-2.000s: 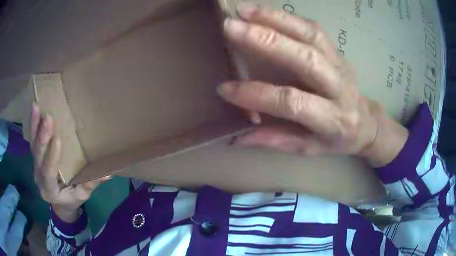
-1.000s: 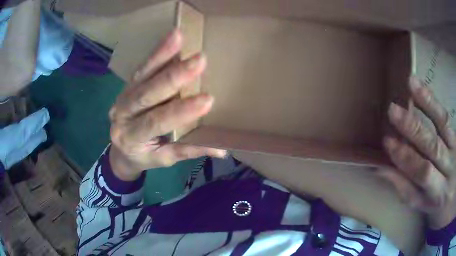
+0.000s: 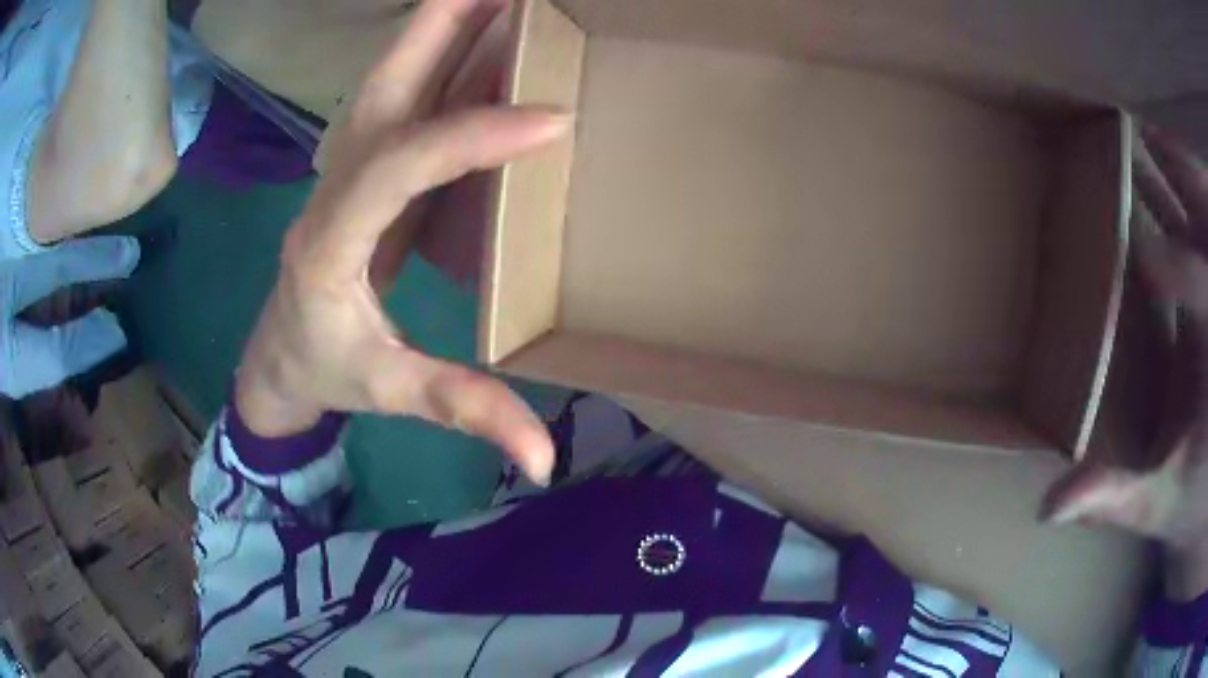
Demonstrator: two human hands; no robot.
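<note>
A brown mailer box stands open in front of me, its floor and walls facing the camera. The left end panel and right end panel are upright. My left hand is at the left end with fingers and thumb spread, one fingertip over the end panel's top edge and the thumb clear below the corner. My right hand is outside the right end, dark and cut off by the picture's edge. Its thumb is apart from the box below the corner. The lid's top is out of view.
Brown cardboard lies below the box, by my body. At the left are another person's bare arm and a light blue sleeve or cloth. Slotted brown cardboard pieces are at lower left, beside green floor.
The view has shifted left, with the box now square in front. Both end panels are upright. My hands have loosened from the ends, and the left thumb has come away from the front wall.
</note>
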